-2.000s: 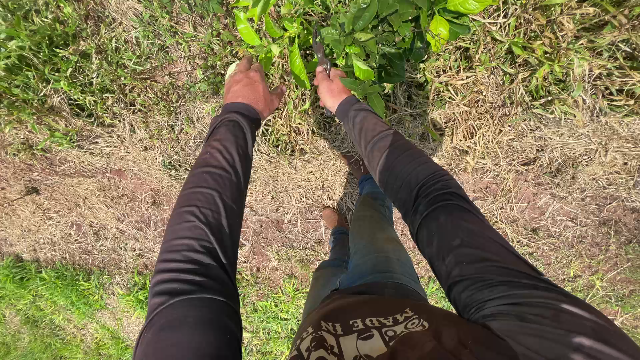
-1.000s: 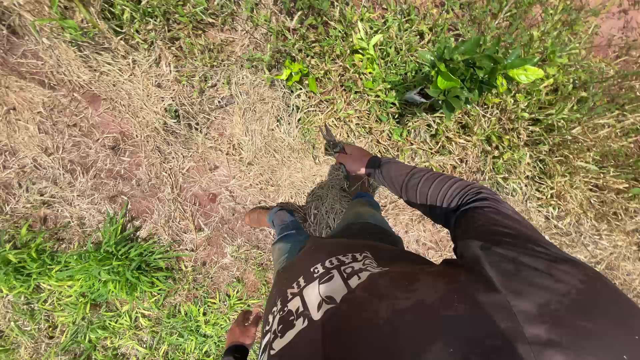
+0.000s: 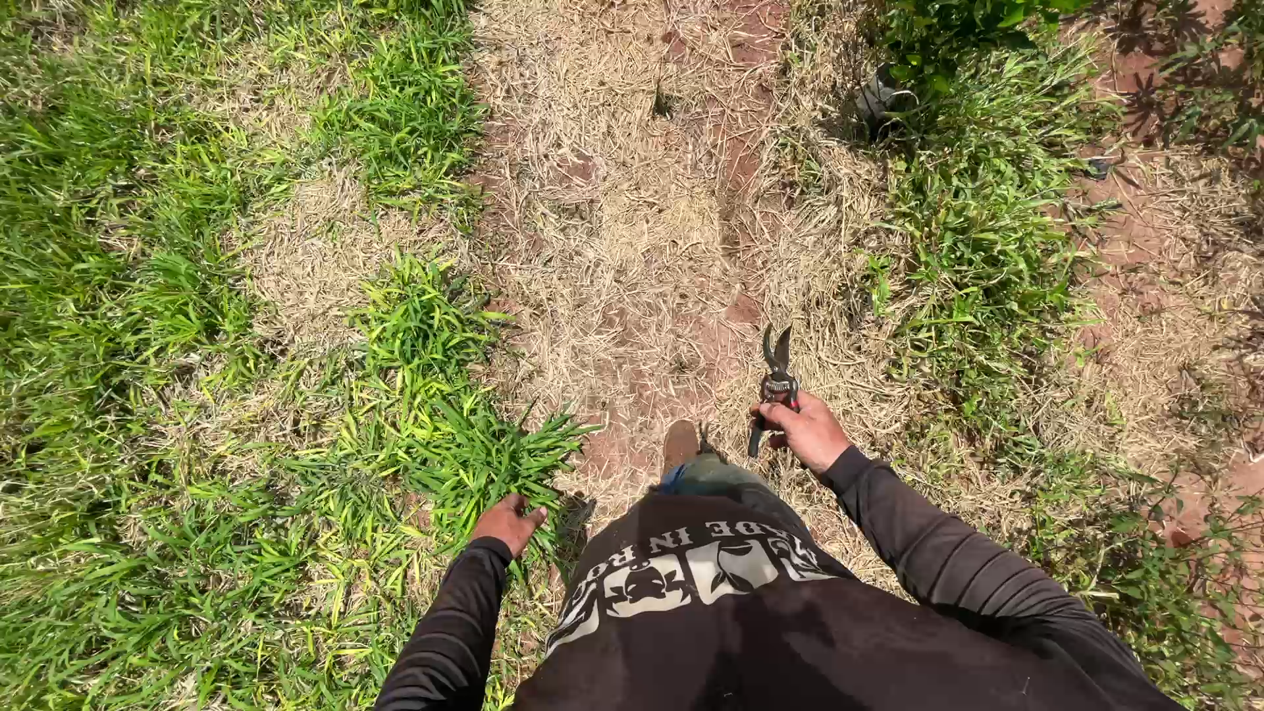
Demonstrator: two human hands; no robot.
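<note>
In the head view my right hand (image 3: 808,431) is closed around a pair of bypass pruning shears (image 3: 777,383) with dark handles. Their curved blades are spread and point away from me, over dry cut grass. My left hand (image 3: 510,524) hangs low on the left with nothing seen in it, its fingers loosely curled and the thumb apart, above a tuft of green grass (image 3: 474,449). Dark sleeves cover both arms. One brown boot (image 3: 680,444) shows on the path ahead of my printed shirt.
A strip of straw and reddish soil (image 3: 632,247) runs forward. Tall green grass (image 3: 148,346) borders it on the left. At the upper right a leafy plant (image 3: 948,39) stands beside a greyish object (image 3: 877,97); weeds grow along that side.
Both hands were at a leafy plant two seconds ago; they are now away from it, near my body. The view has swung from the plant to the straw path.
</note>
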